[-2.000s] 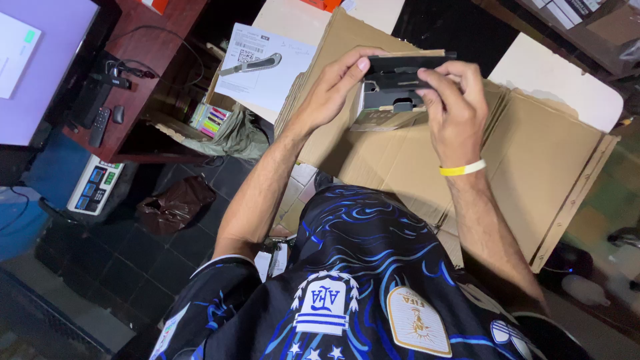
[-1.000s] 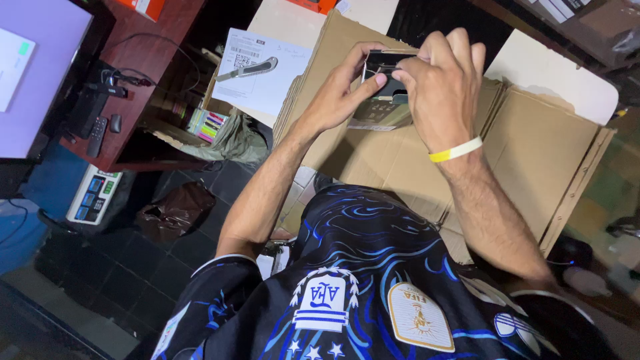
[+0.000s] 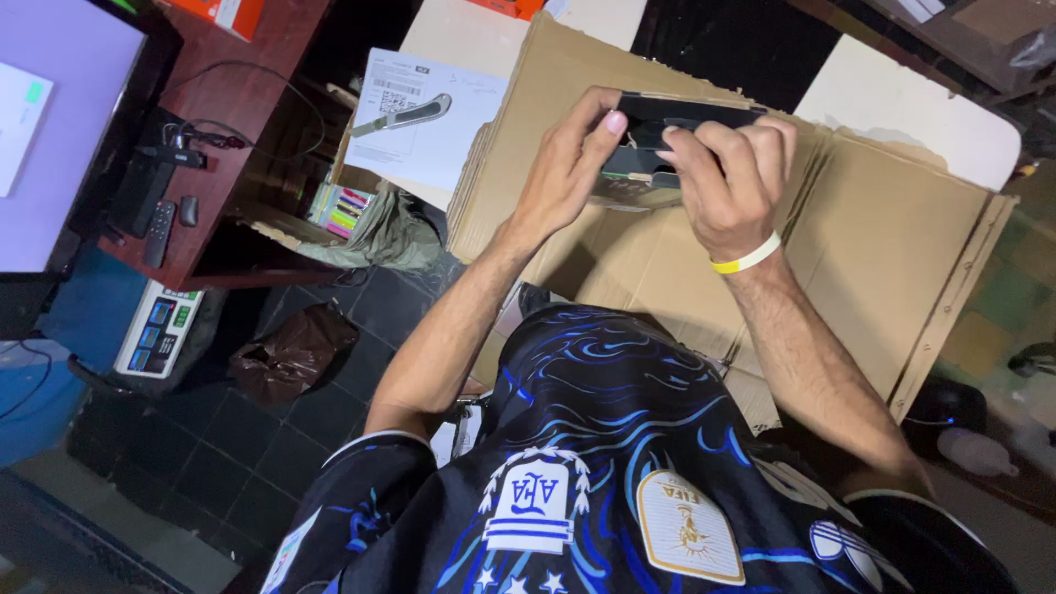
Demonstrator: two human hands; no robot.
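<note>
A small dark box with its inside showing is held above a flattened brown cardboard sheet. My left hand grips the box's left end, thumb on the near side. At the right end, my right hand, with a yellow and white wristband, has its fingers on the box and partly in its opening; they hide part of it. What lies inside the box cannot be told. A utility knife rests on a printed paper sheet to the left of the cardboard.
A red-brown desk at the left bears a monitor, a remote control and cables. Below it are a scale and a brown plastic bag on the tiled floor. White table parts show beyond the cardboard.
My right hand has lowered from its raised pose over the box, and its fingers now lie along the right end. More of the box's dark inside shows than one second ago.
</note>
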